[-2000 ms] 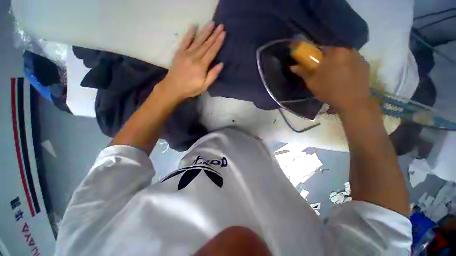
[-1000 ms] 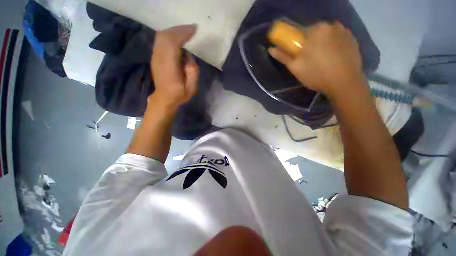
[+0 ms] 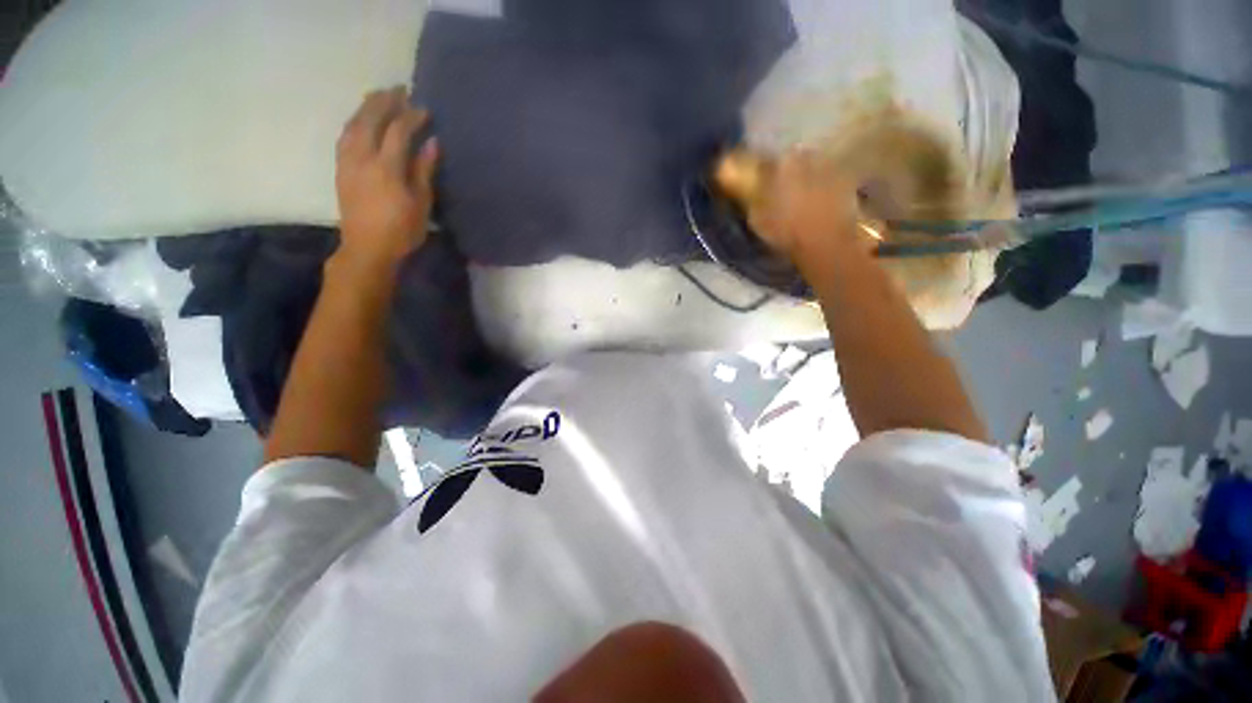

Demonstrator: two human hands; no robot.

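Observation:
The dark navy-grey garment (image 3: 577,131) lies over the cream board, its lower edge toward me. My left hand (image 3: 385,172) is at the garment's left edge, fingers pointing up; whether it grips the cloth cannot be told. My right hand (image 3: 810,206) is blurred and closed around the yellow-orange handle of the steam iron (image 3: 748,247). The iron is at the garment's right edge, its dark body partly hidden by my hand and wrist.
The cream board (image 3: 206,110) extends left. A brown scorch stain (image 3: 913,165) marks the cover at right. Blue-grey hoses (image 3: 1071,213) trail right. A dark garment pile (image 3: 426,343) hangs below the board. A red crate (image 3: 1188,597) and cardboard box (image 3: 1085,646) stand lower right.
My left hand has moved from the hanging pile up to the garment's left edge. The iron has shifted from on the cloth to its right edge. The scorch stain is now more exposed.

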